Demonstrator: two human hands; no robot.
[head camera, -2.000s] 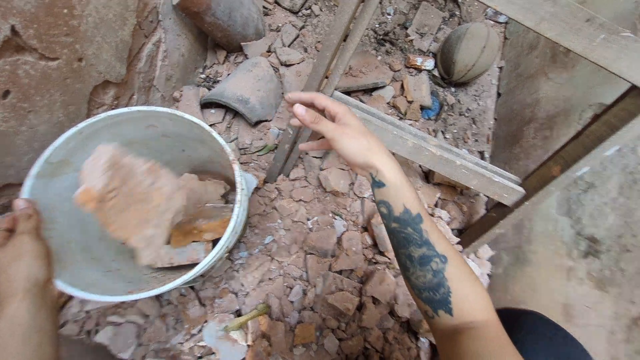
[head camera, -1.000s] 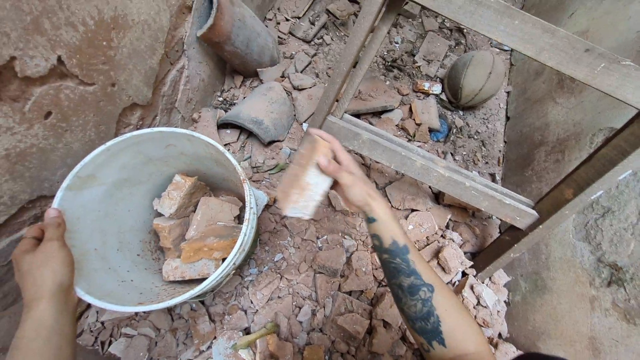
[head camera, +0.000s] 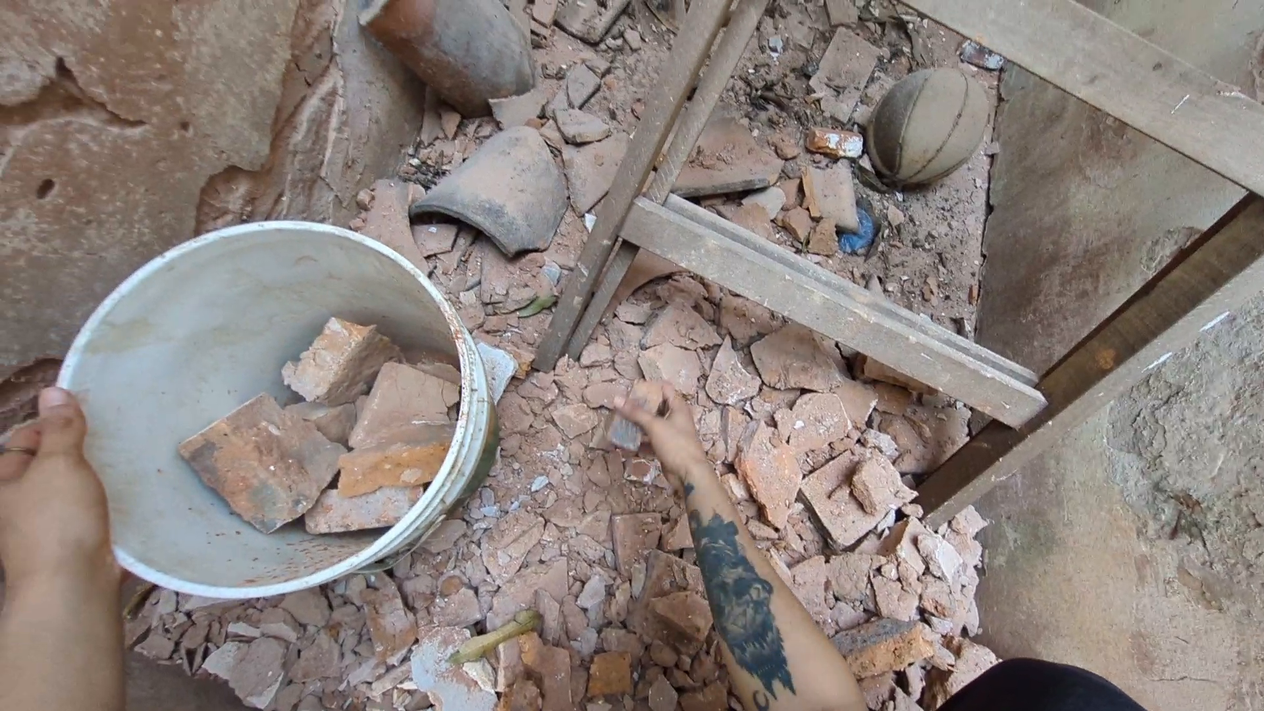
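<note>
My left hand (head camera: 51, 484) grips the rim of a whitish plastic bucket (head camera: 188, 306) at the left, which is tilted so that its mouth faces me. Several broken masonry pieces lie inside, among them a flat reddish-brown slab (head camera: 262, 462) and an orange-edged brick fragment (head camera: 393, 468). Low over the rubble, right of the bucket, my right hand (head camera: 664, 427) pinches a small greyish fragment (head camera: 625, 433) between thumb and fingers. Broken plaster and brick rubble (head camera: 553, 533) surrounds this hand.
A wooden frame (head camera: 829, 306) stands over the rubble on the right. Behind it lies a dusty ball (head camera: 928, 126). A curved clay tile (head camera: 509, 188) and a clay pipe or rolled tile (head camera: 459, 49) are beyond the bucket. Worn walls (head camera: 128, 128) border both sides. A short stick (head camera: 496, 637) lies near the bottom.
The larger chunk my right hand held a second ago is no longer in it; that hand is now lower with a small fragment. A flat slab now shows at the left inside the bucket.
</note>
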